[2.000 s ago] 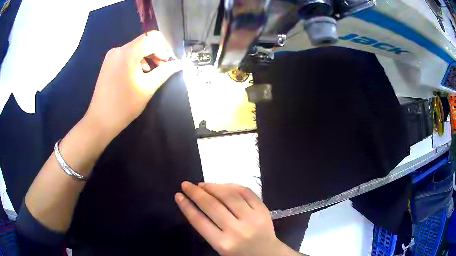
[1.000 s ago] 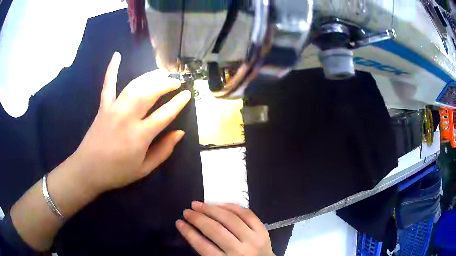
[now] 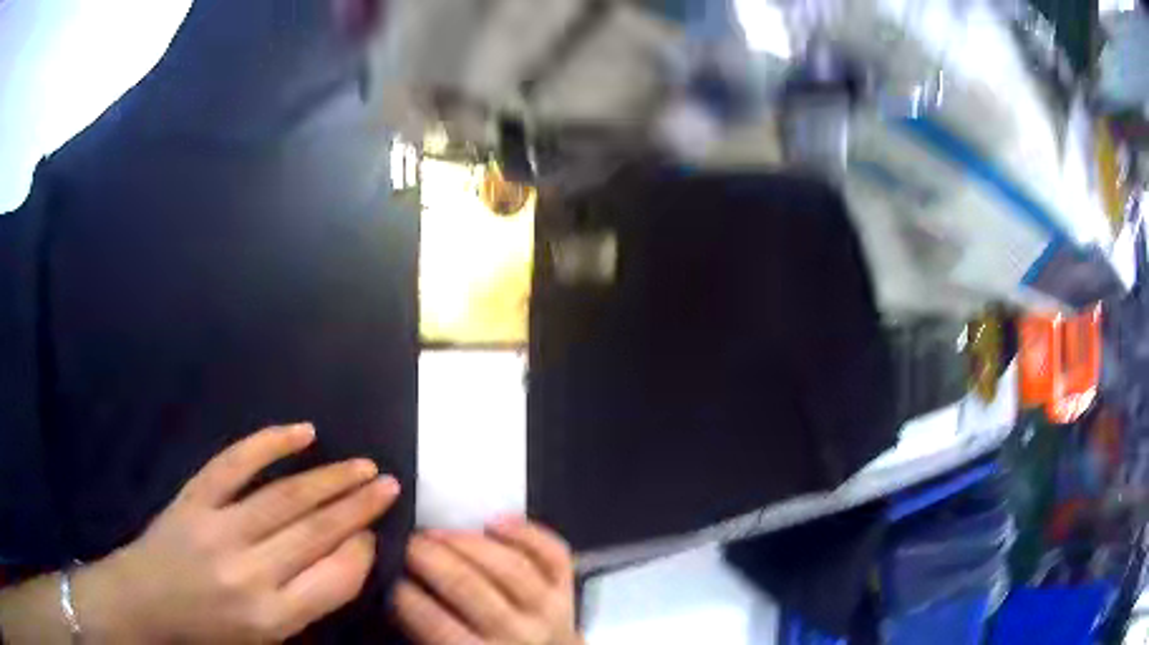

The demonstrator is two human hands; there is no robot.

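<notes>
A wide black fabric panel [image 3: 227, 302] lies left of the needle area, its straight edge running beside the bright needle plate [image 3: 473, 277]. A second black piece [image 3: 706, 365] lies flat to the right under the machine arm. My left hand [image 3: 271, 548] lies on the left panel near the front, fingers slightly spread; whether it pinches cloth cannot be told. My right hand [image 3: 485, 586] is at the panel's front edge, below the white strip, cut off by the lower rim; its fingertips are close together on the cloth. The sewing machine head [image 3: 529, 76] is blurred.
A small metal block [image 3: 583, 257] sits right of the plate. The white machine arm with its blue stripe [image 3: 970, 189] fills the upper right. An orange basket [image 3: 1058, 359] is at the far right. Blue baskets [image 3: 939, 554] and hanging dark cloth [image 3: 813, 561] are below the table edge.
My left hand has moved from beside the needle down to the front of the panel. My right hand has shifted slightly left in view. The camera view has turned, and machine parts look blurred.
</notes>
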